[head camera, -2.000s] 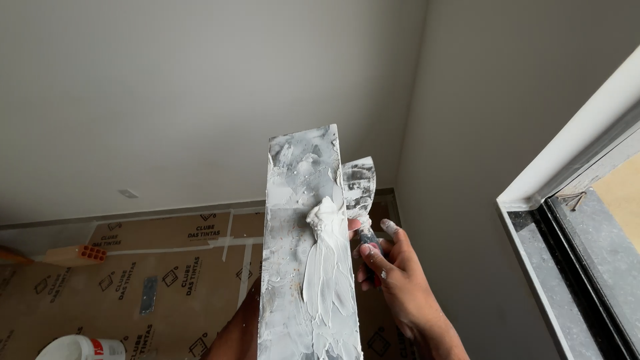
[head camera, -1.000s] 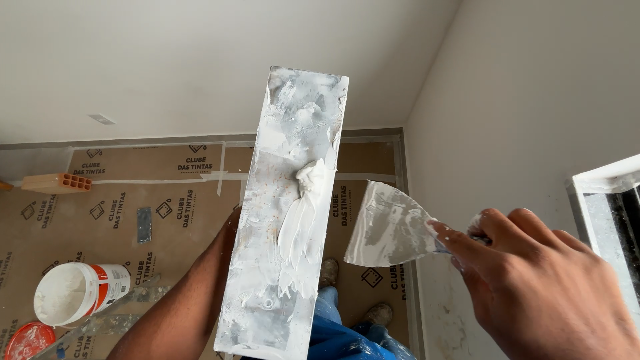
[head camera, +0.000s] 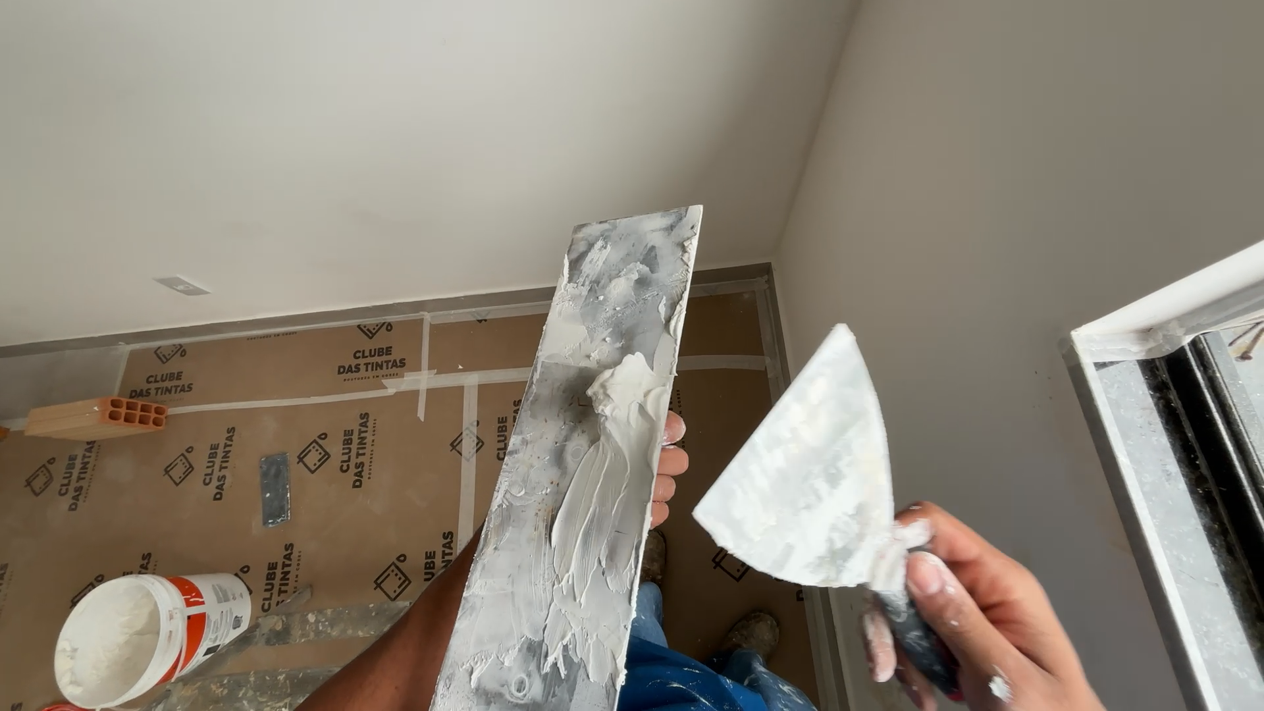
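Note:
My left hand (head camera: 669, 469) grips a long flat plastering trowel (head camera: 622, 286) from beneath; most of the hand is hidden, and its fingertips show past the right edge. White putty (head camera: 617, 474) lies in a ridged smear along the trowel's upturned face, with a thicker lump near the middle. To the right, my right hand (head camera: 973, 612) holds a putty knife (head camera: 815, 474) by its dark handle. Its wide blade, coated with white putty, points up and left, apart from the trowel. Putty also marks the right fingers.
Printed brown paper (head camera: 336, 533), taped at its seams, covers the floor. An open white bucket (head camera: 148, 637) of putty stands lower left, near a hollow clay brick (head camera: 99, 418) and a small dark metal plate (head camera: 276, 489). Plain walls meet ahead; a window frame (head camera: 1136, 425) is at right.
The putty knife's blade has turned from pointing left to pointing up and left, and the right hand now shows its thumb side. Fingertips of the left hand have come into view beside the trowel.

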